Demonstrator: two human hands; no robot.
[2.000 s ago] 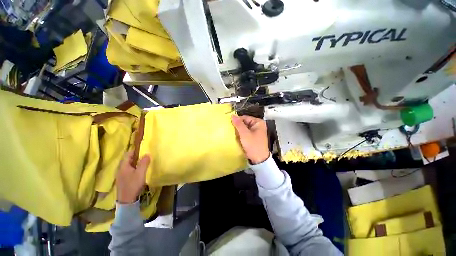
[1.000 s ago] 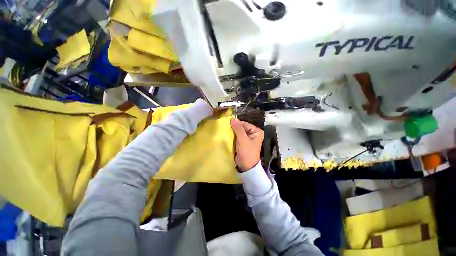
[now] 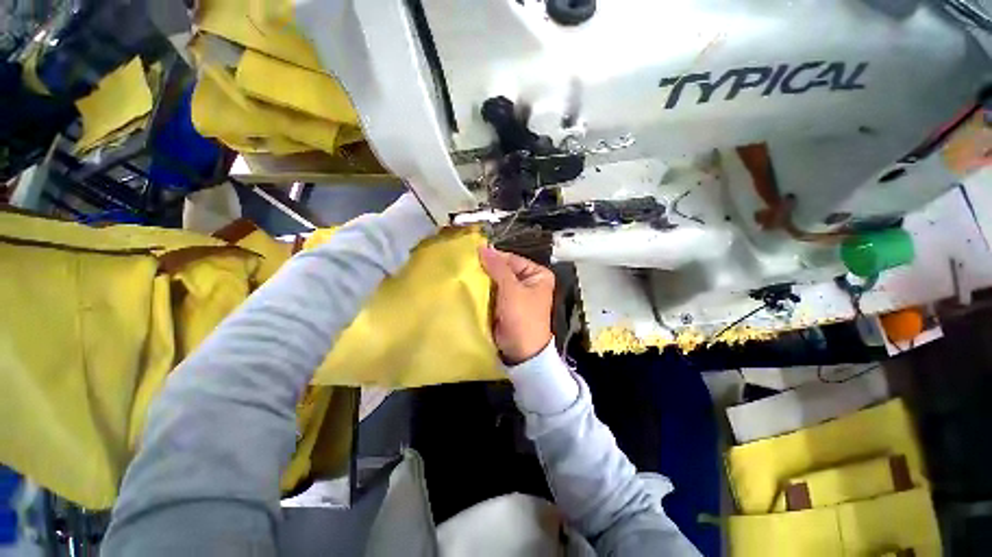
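A yellow panel (image 3: 419,316) hangs below the needle area (image 3: 517,190) of the white sewing machine (image 3: 642,65), its top edge at the dark metal parts. My right hand (image 3: 524,305) pinches the panel's right edge just below the presser foot. My left forearm reaches across the panel's upper left. My left hand is hidden behind the machine head's left end, so its grip does not show. A draped pile of yellow pieces (image 3: 82,348) lies at the left, touching or close to the panel.
A second yellow stack (image 3: 288,93) is on a stand at upper left. A green cylinder (image 3: 877,252) and a brown strap (image 3: 767,190) are on the machine. Yellow pieces with brown bands (image 3: 832,484) are at lower right. The table edge (image 3: 685,337) is ragged yellow.
My left hand has left the panel's left edge and gone up behind the machine head. My right hand stays at the panel's right edge. The whole view has shifted slightly.
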